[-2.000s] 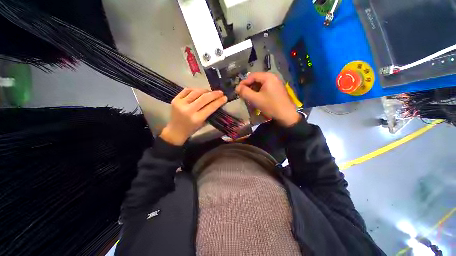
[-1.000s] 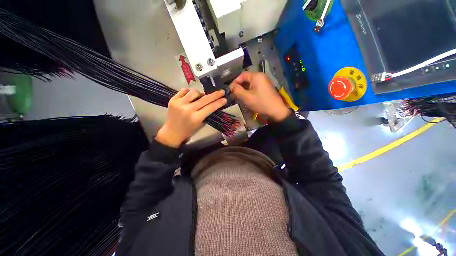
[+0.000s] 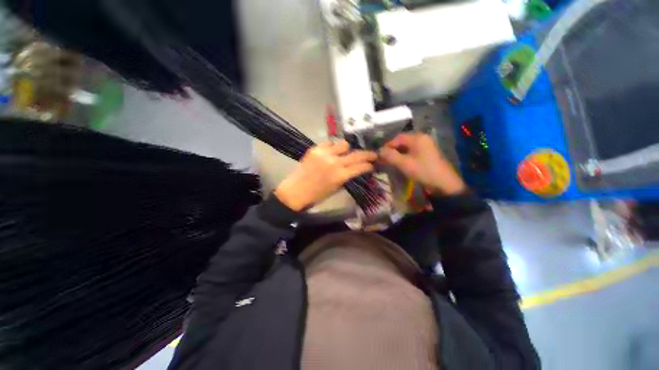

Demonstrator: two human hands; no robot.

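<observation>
A black cable bundle (image 3: 271, 130) runs from the upper left across the work plate (image 3: 278, 87). My left hand (image 3: 325, 172) is closed over the bundle, and the reddish cable ends (image 3: 372, 196) stick out below it. My right hand (image 3: 423, 160) has thumb and forefinger pinched together at the feed slot under the white machine arm (image 3: 354, 79), close to my left fingertips. What the pinch holds is too small and blurred to tell. The slot itself is mostly hidden by my fingers.
Hanging black cable stock (image 3: 108, 246) fills the left. A blue control box (image 3: 498, 101) with a red emergency stop (image 3: 535, 173) and a dark screen (image 3: 621, 87) stands at right. A red arrow label (image 3: 332, 121) is on the plate. Yellow handles (image 3: 410, 191) show beside my right hand.
The whole view has shifted and blurred, with machine and hands now further right and lower in the picture. Both hands keep nearly the same place at the machine.
</observation>
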